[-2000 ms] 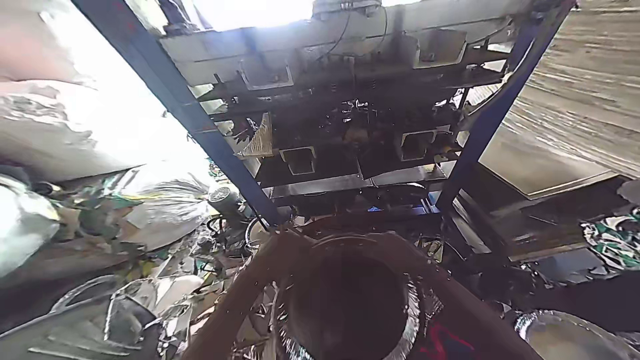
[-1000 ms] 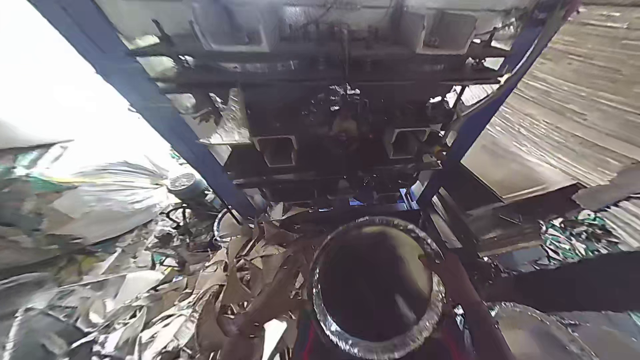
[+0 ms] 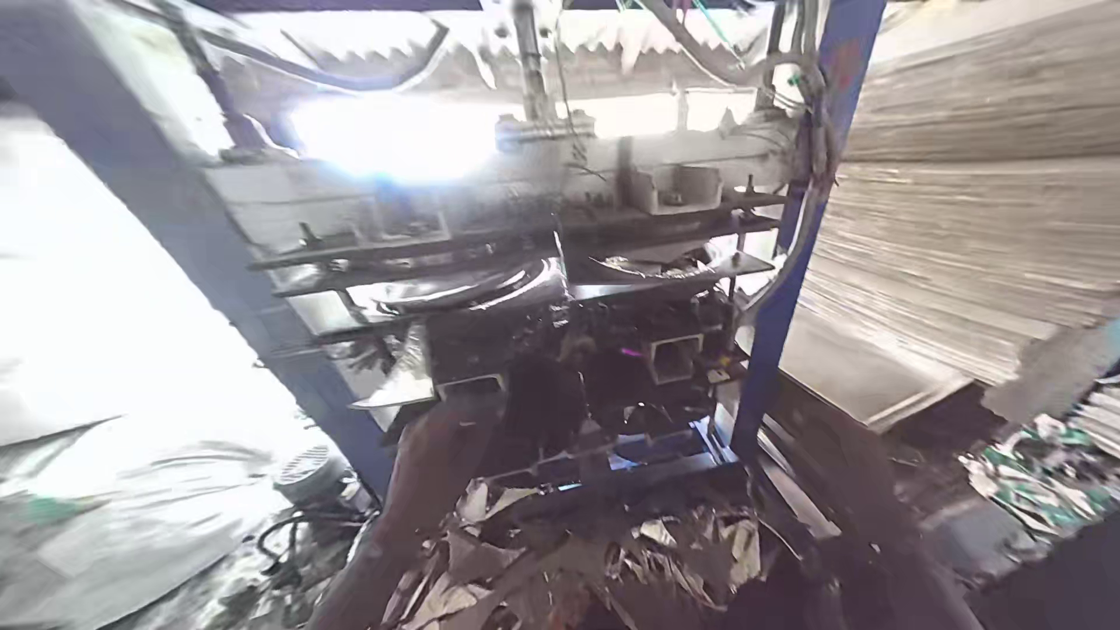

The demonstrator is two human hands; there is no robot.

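A machine in a blue metal frame (image 3: 779, 324), like a press, stands ahead. My left hand (image 3: 468, 407) reaches into its dark lower part, beside a square metal bracket; its fingers are blurred and what they touch cannot be made out. My right hand (image 3: 801, 407) is by the right blue post, dark and indistinct. Between the machine's levels lie a shiny curved, foil-like sheet (image 3: 490, 289) on the left and a second shiny sheet (image 3: 661, 265) on the right. Paper-like offcuts (image 3: 560, 560) lie heaped between my forearms.
Tall stacks of flat sheets (image 3: 980, 192) stand at the right. Green and white scraps (image 3: 1041, 481) lie lower right. At the left are a motor (image 3: 306, 472) with cables and a large pale plastic sack (image 3: 149, 499). Hoses (image 3: 814, 131) hang along the right post.
The round, shiny-rimmed item between my hands no longer shows there. My hands have moved forward toward the machine. The view has tilted up. Shiny sheets now show between the machine's levels.
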